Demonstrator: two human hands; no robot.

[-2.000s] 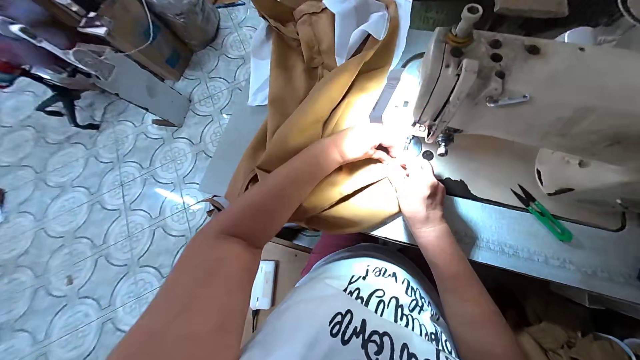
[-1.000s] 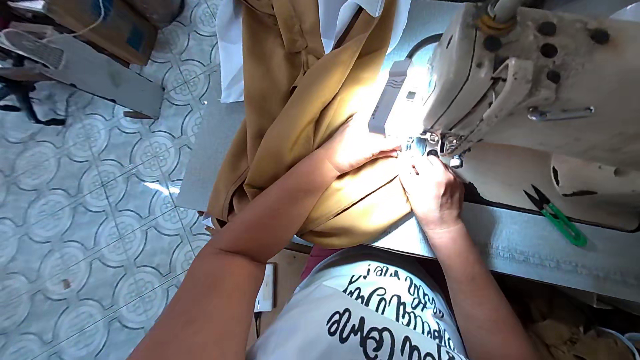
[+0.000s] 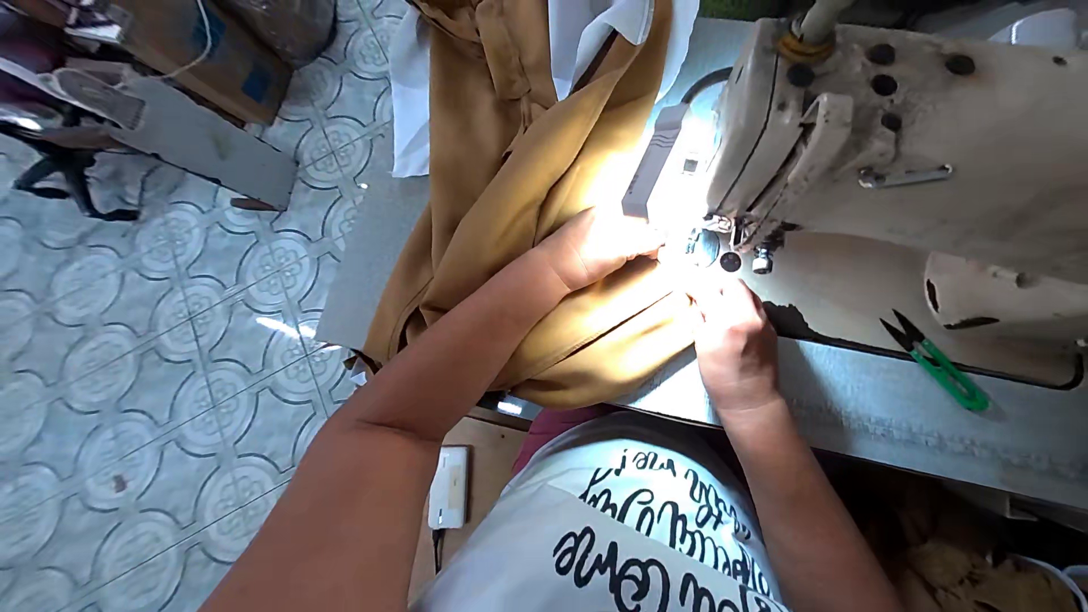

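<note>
A mustard-brown garment [image 3: 501, 212] with white lining lies bunched on the table left of an industrial sewing machine [image 3: 884, 144]. My left hand [image 3: 599, 246] presses on the cloth just left of the presser foot [image 3: 718, 223], its fingertips washed out by the lamp's glare. Close in front of the needle area, my right hand [image 3: 735, 331] has its fingers bent at the garment's edge; whether it pinches the cloth is hidden by the glare. Green thread snips [image 3: 948, 370] lie on the machine bed, right of my right hand.
A grey lamp or gauge-like bar [image 3: 654, 161] stands beside the machine head. The table's front edge [image 3: 901, 467] runs before my body. A white power bank [image 3: 449, 486] with a cable rests below at left. Cardboard boxes [image 3: 229, 59] and a grey panel [image 3: 204, 149] stand on the tiled floor.
Both hands remain close to the needle area, with small shifts of the fingers. The view has shifted a little. The garment keeps nearly the same folds.
</note>
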